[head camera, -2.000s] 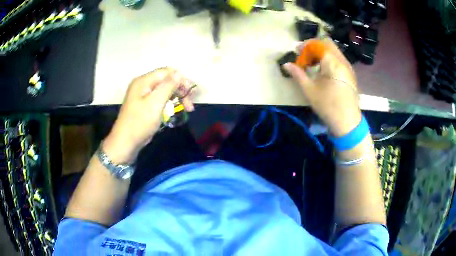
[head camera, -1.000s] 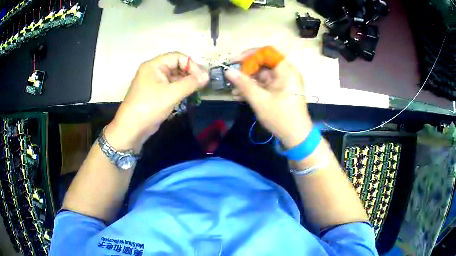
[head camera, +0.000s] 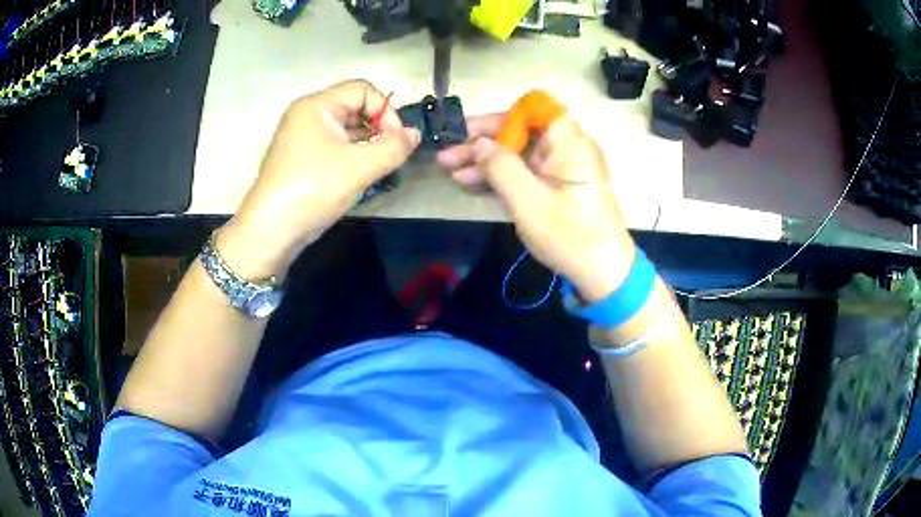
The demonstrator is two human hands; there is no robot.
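A black plug housing (head camera: 441, 125) lies under the tip of the dark soldering iron (head camera: 441, 71) at bench centre. My left hand (head camera: 338, 141) grips it at its left side, with a red lead wire (head camera: 381, 113) standing up between the fingers. A circuit board (head camera: 378, 189) shows partly below the left palm, mostly hidden. My right hand (head camera: 545, 177), with an orange finger wrap (head camera: 529, 119), is at the housing's right side, thumb and fingertip pinched on thin solder wire (head camera: 850, 202) that trails off to the right.
Loose black plug housings (head camera: 624, 75) lie at the upper right, before a dark ridged stack (head camera: 879, 151). Board rows (head camera: 111, 50) and a single board (head camera: 78, 168) are on the black mat at left. A yellow piece (head camera: 500, 16) is beside the iron. Board trays (head camera: 752, 374) sit below the bench.
My right hand has come from the loose housings at right to bench centre. My left hand has moved up. The housing, between both hands a second ago, is now under the iron tip.
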